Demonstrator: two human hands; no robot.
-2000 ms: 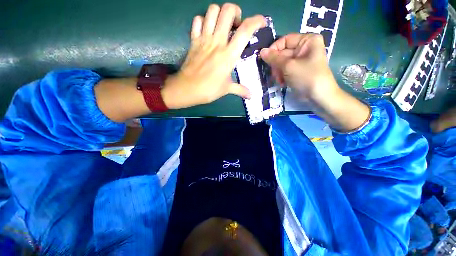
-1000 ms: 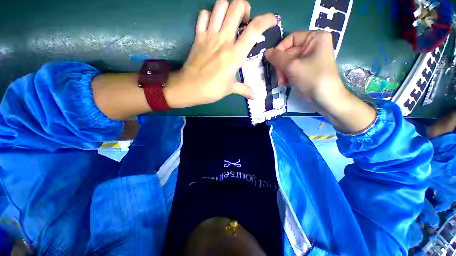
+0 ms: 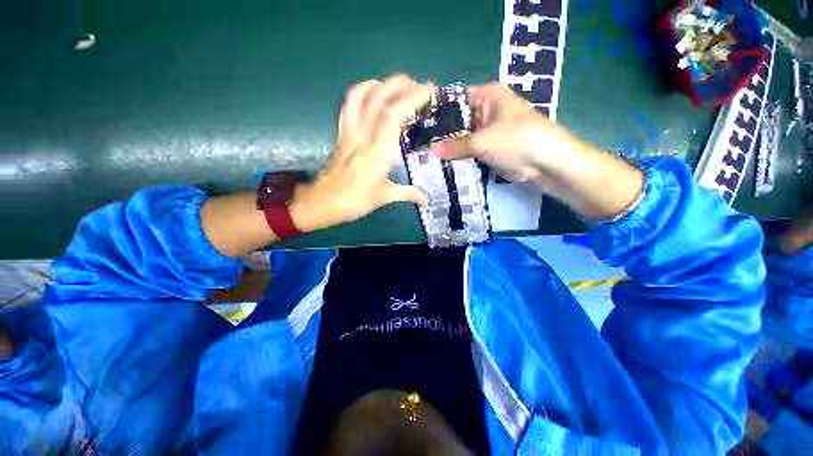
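The phone unit (image 3: 443, 200) lies in front of me, a silvery-white rectangle with a dark strip down its middle. A black sticker (image 3: 439, 123) covers much of its far end. My left hand (image 3: 374, 147) holds its left side, with the fingertips at the far left corner and the thumb at the left edge. My right hand (image 3: 504, 134) is at the far right, with the thumb over the black area and the fingers at the right edge. The sticker sheet (image 3: 533, 67), white with black shapes, lies right of the phone, its near end blank.
A red-edged bin (image 3: 713, 53) with pale bits stands at the upper right. A spare sticker sheet (image 3: 735, 147) lies below it. A small pale scrap (image 3: 85, 41) is at the upper left on the green mat (image 3: 205, 98). A neighbour's blue sleeve (image 3: 789, 267) shows at the right edge.
The view has shifted, so things sit lower and further left. My right hand has gone from pinching over the black area to holding the phone's far right side. More black shapes on the sheet show.
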